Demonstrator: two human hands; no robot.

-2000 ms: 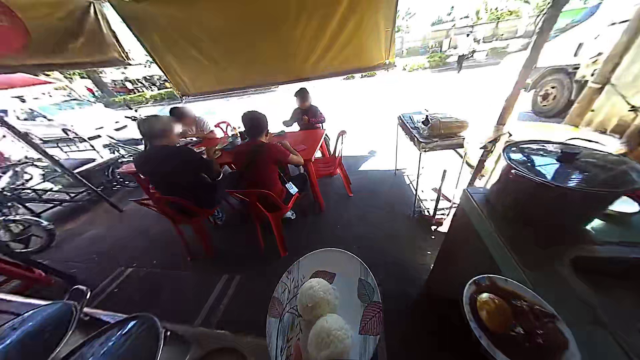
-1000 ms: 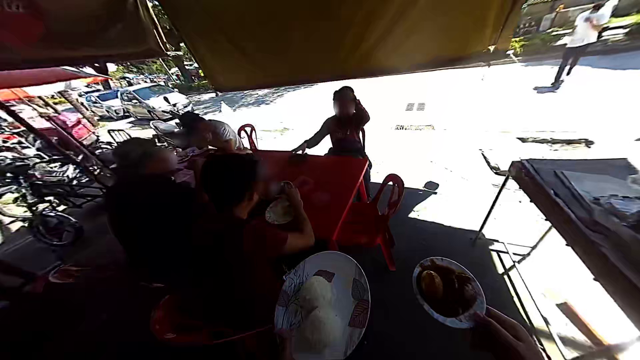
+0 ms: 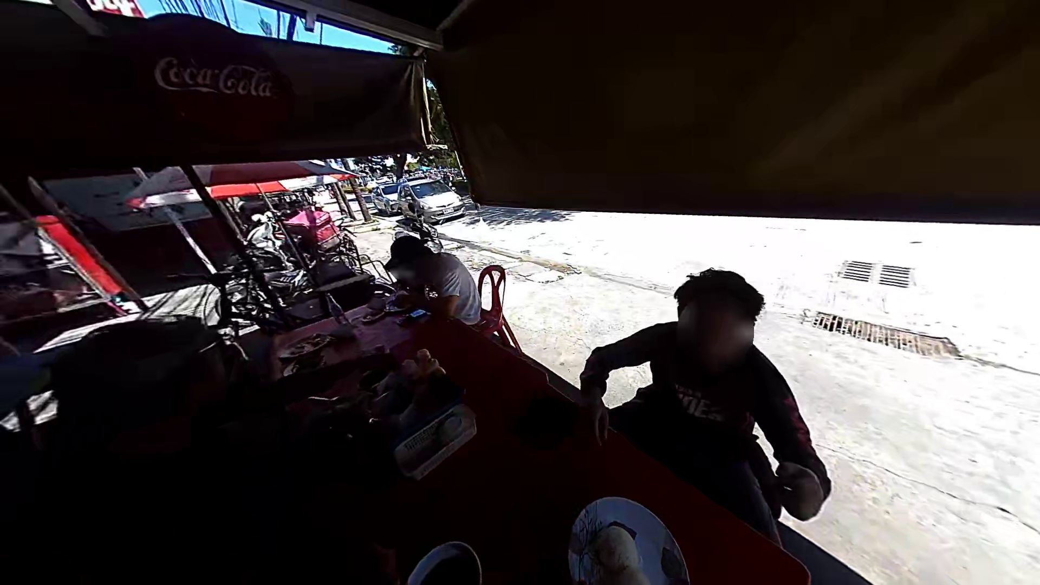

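A patterned plate (image 3: 587, 532) with mounds of white rice (image 3: 619, 552) shows at the bottom edge, over the near part of a red table (image 3: 520, 487). To its left, a pale-rimmed dish (image 3: 445, 546) with dark contents is cut off by the frame. Neither my left hand nor my right hand can be made out; the lower area is very dark. Whether the plate rests on the table or is held from below cannot be told.
A person in a dark long-sleeved top (image 3: 715, 390) sits at the table's right side. Another in a pale shirt (image 3: 455, 284) sits at the far end by a red plastic chair (image 3: 493, 301). Darkly shaded people sit at left. A white box (image 3: 435, 441) lies on the table; an awning (image 3: 731, 114) hangs overhead.
The view has moved much closer to the red table and its seated people. The rice plate now shows over the table. My right hand, seen holding the stew dish a second ago, is out of sight.
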